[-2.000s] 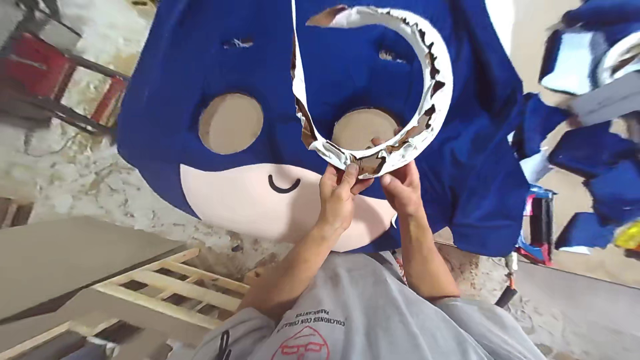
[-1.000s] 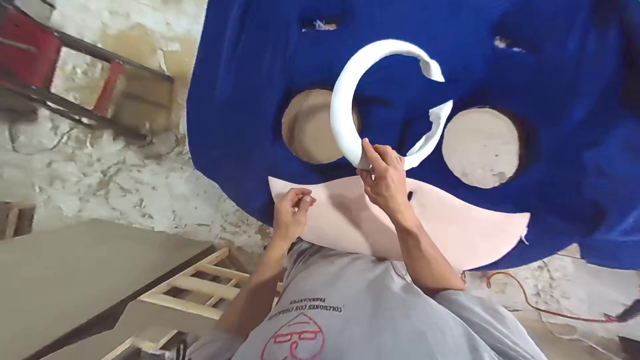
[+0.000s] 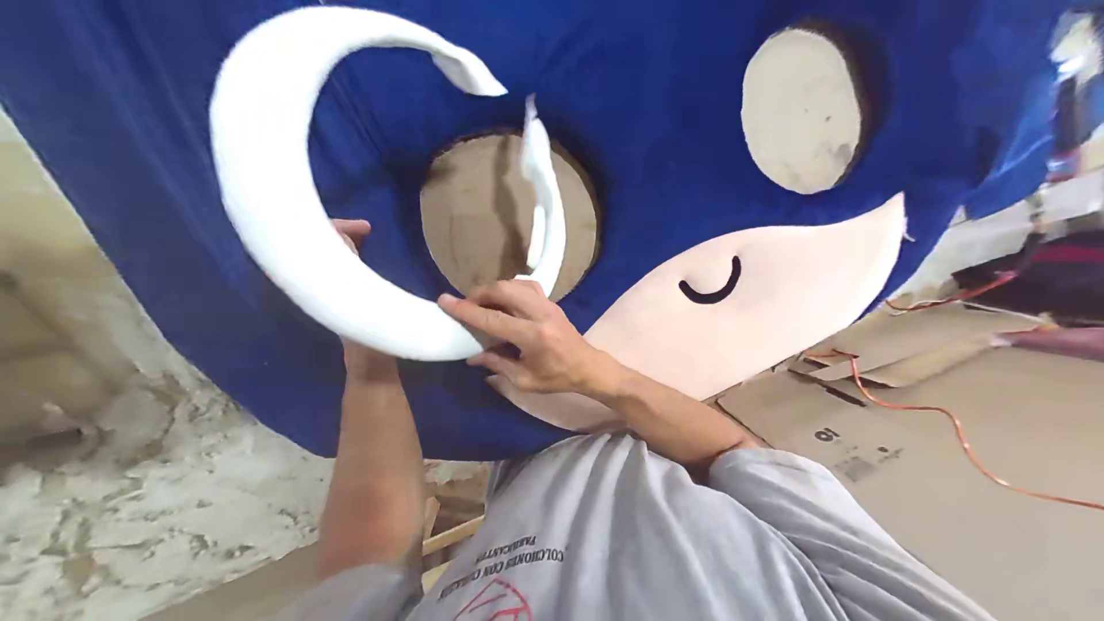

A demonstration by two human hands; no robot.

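A white padded, fabric-covered open ring [image 3: 267, 164] is held up over a large blue fabric piece [image 3: 655, 78]. My right hand [image 3: 535, 341] grips the ring's lower edge near its narrow end, fingers on the front. Behind the ring's lower left is my left hand [image 3: 352, 235], mostly hidden, with fingertips showing inside the curve. The blue piece has two round cutouts, a brown one [image 3: 466, 216] behind the ring and a pale one [image 3: 802, 112] at the right. A pale pink panel [image 3: 776, 293] with a black curved mouth shape lies along its lower edge.
Flat cardboard [image 3: 966, 448] lies at the lower right, crossed by an orange cord [image 3: 957, 423]. A rough, white-stained surface [image 3: 216, 483] shows at the lower left. Wooden slats [image 3: 453, 535] are beside my shirt. Dark material [image 3: 1052, 276] sits at the right edge.
The ring's ragged brown-and-white side faced me earliest; now its smooth white side does. My left hand, apart from the ring one second ago, is now behind it. The view has shifted nearer.
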